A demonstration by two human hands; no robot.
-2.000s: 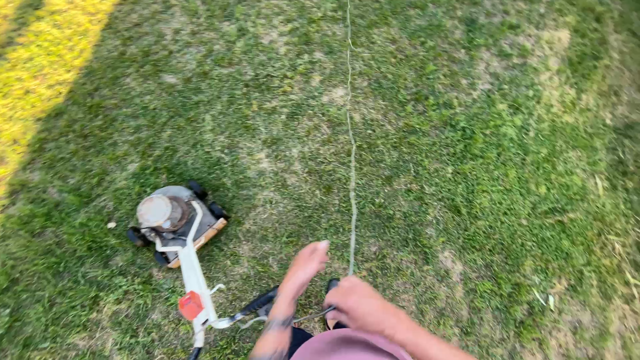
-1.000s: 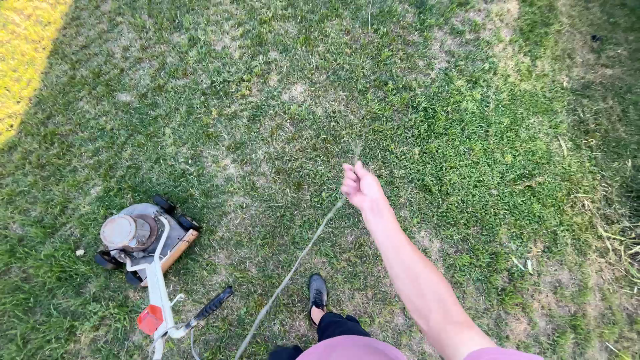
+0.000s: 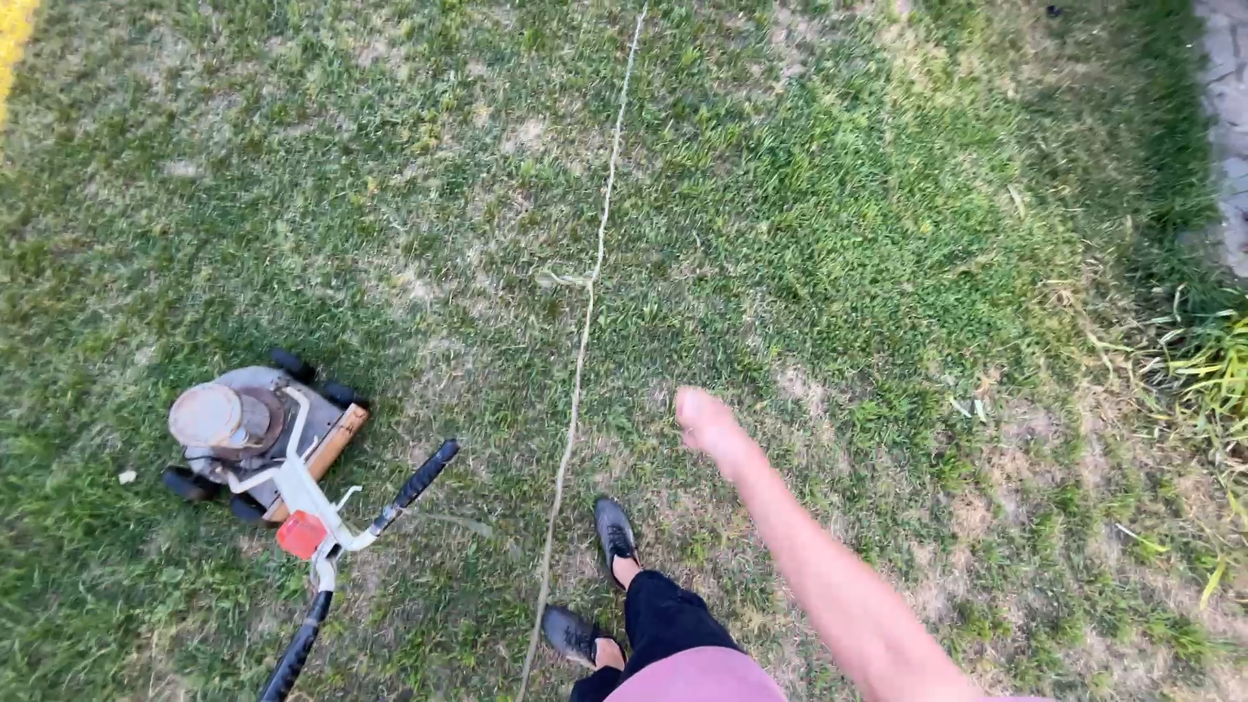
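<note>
My right hand [image 3: 714,426] is stretched out over the grass at the right of centre, blurred; the cord is to its left and does not touch it. Whether its fingers are closed I cannot tell. My left hand is out of view. A pale cord [image 3: 579,370] runs from the top of the view down past my shoes, with a short loose bit sticking out to the left partway along. At the left stands a worn lawn mower [image 3: 244,419], its white handle [image 3: 302,487] carrying a red box [image 3: 301,534] and two black grips [image 3: 417,485].
My dark shoes [image 3: 614,531] are on the patchy lawn [image 3: 838,244], just right of the cord. Tall leafy plants [image 3: 1214,361] and a paved strip [image 3: 1230,127] border the right side. Sunlit yellow grass [image 3: 12,44] shows at the top left corner.
Two seconds ago both hands were together by the cord near my body. The left has since left the view. The right reached forward, then came lower and away from the cord.
</note>
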